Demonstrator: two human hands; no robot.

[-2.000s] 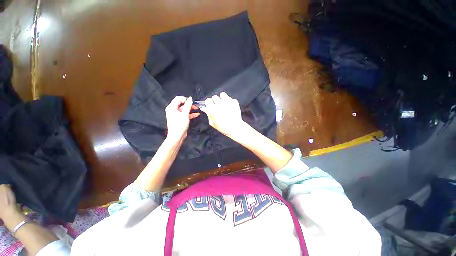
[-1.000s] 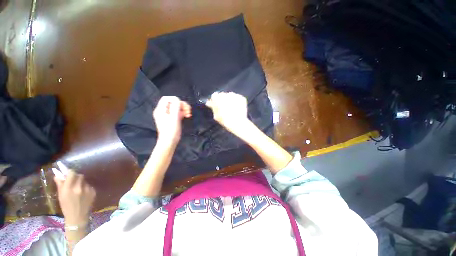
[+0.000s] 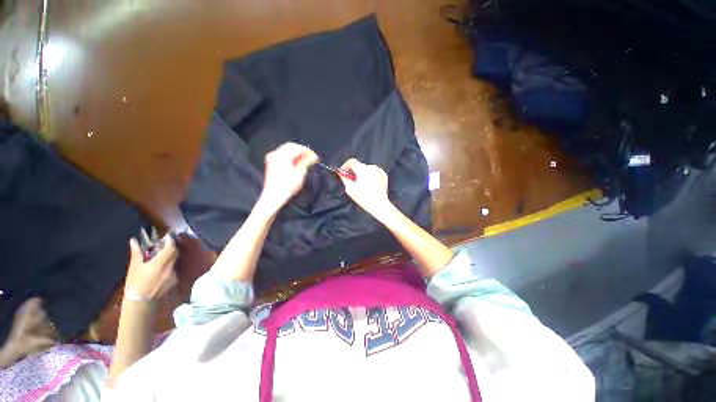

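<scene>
A black garment [image 3: 322,94] lies spread on the brown table in front of me, its wide waistband [image 3: 337,255] along the near edge. My right hand [image 3: 367,185] is closed around thread snips [image 3: 345,173] with a red handle; the thin blades point left toward my other hand. My left hand [image 3: 286,172] is closed with its fingertips pinched together over the middle of the garment, at the tip side of the snips. A fine thread in its fingers is too small to make out.
A tall dark garment stack [image 3: 549,86] with white labels stands at the right. At the left another person's hand [image 3: 151,267] holds snips beside a dark garment [image 3: 63,228]. Yellow tape [image 3: 542,213] marks the table edge; grey floor lies beyond.
My left hand has moved right and my right hand slightly down; the red handle now shows. The neighbour's hand has moved up and right, and their dark garment is spread wider.
</scene>
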